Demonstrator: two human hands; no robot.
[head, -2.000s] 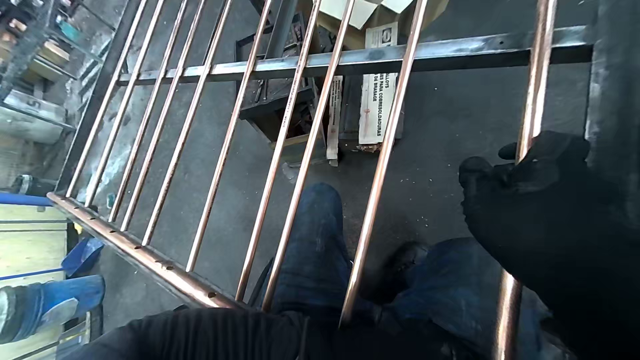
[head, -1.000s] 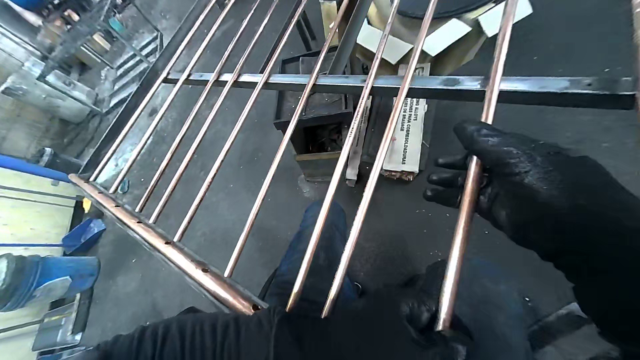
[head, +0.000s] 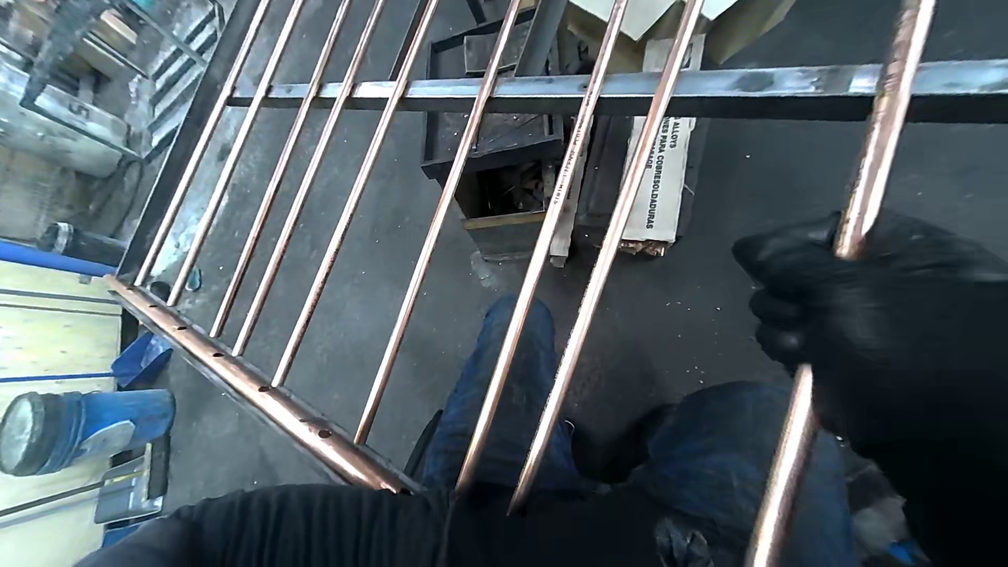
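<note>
My right hand (head: 819, 291), in a black glove, is closed around a thick copper tube (head: 882, 150) at the right. My left sleeve reaches across the bottom edge, and only part of my black-gloved left hand (head: 681, 543) shows there; its fingers are hidden. Several thinner copper tubes (head: 445, 213) lie side by side across a steel crossbar (head: 740, 83). Along the lower left runs a copper pipe with a row of holes (head: 268, 394), resting on the metal frame, near the ends of the thin tubes.
Below the frame stand a dark metal box (head: 504, 220) and a cardboard box of rods (head: 657, 181) bearing print. A blue bucket (head: 118, 425) and a dustpan (head: 126, 488) are at the left. My knees are under the tubes.
One second ago my right hand had its fingers partly spread at the tube; now they are wrapped round it. The held tube stands farther right of the thin tubes than a second ago.
</note>
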